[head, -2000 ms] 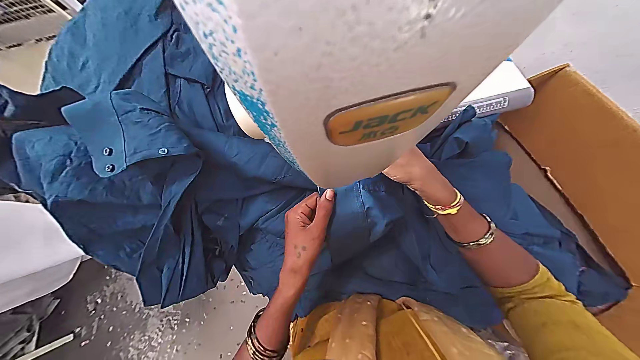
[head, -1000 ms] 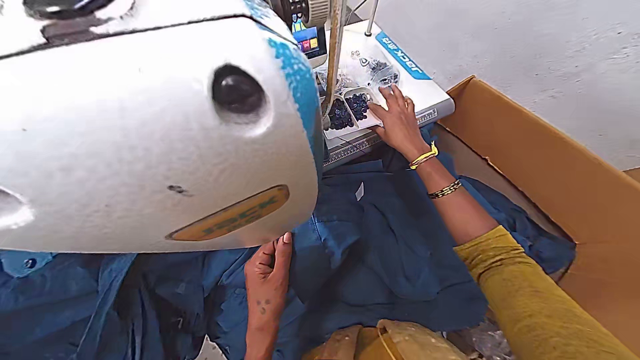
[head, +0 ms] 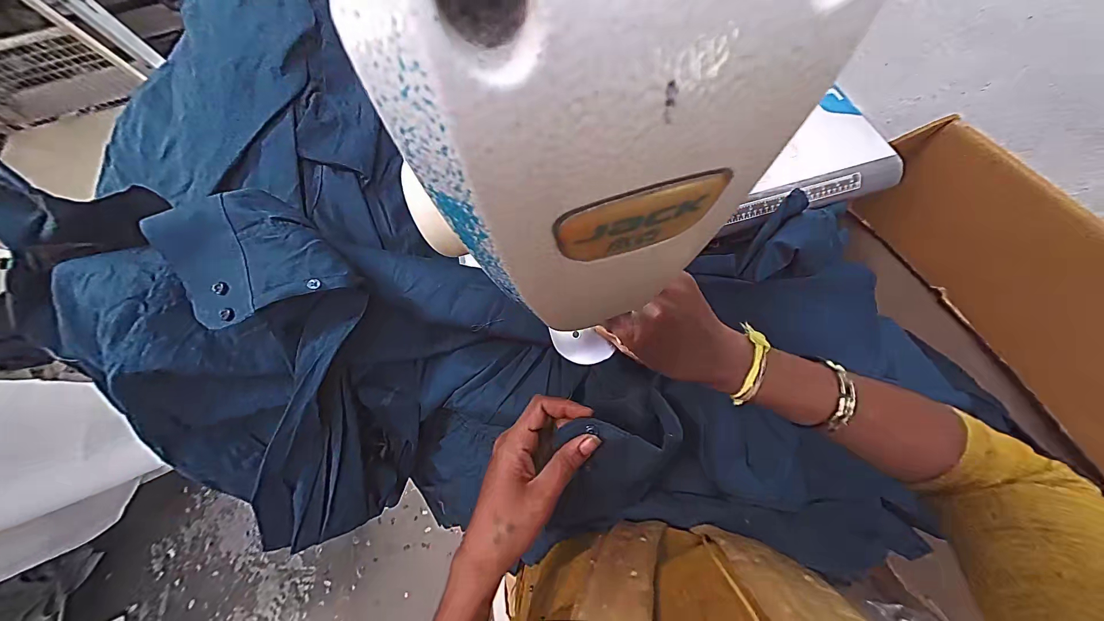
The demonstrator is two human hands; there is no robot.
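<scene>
A white Jack sewing machine head fills the upper middle of the head view. Blue cloth, a garment with a buttoned cuff at its left, lies under and around it. My left hand pinches a blue edge bearing a small button between thumb and fingers, just in front of the machine. My right hand is at the machine's lower end, beside a round white part; its fingertips are partly hidden, and whether they hold something cannot be told.
A brown cardboard panel stands along the right. Behind the machine head, the white machine bed with a printed ruler shows. White material hangs at the left edge, above a floor strewn with small scraps.
My right hand has moved from the tray of small buttons on the machine bed back to the machine's lower end. My left hand now holds a buttoned edge. The view has swung considerably.
</scene>
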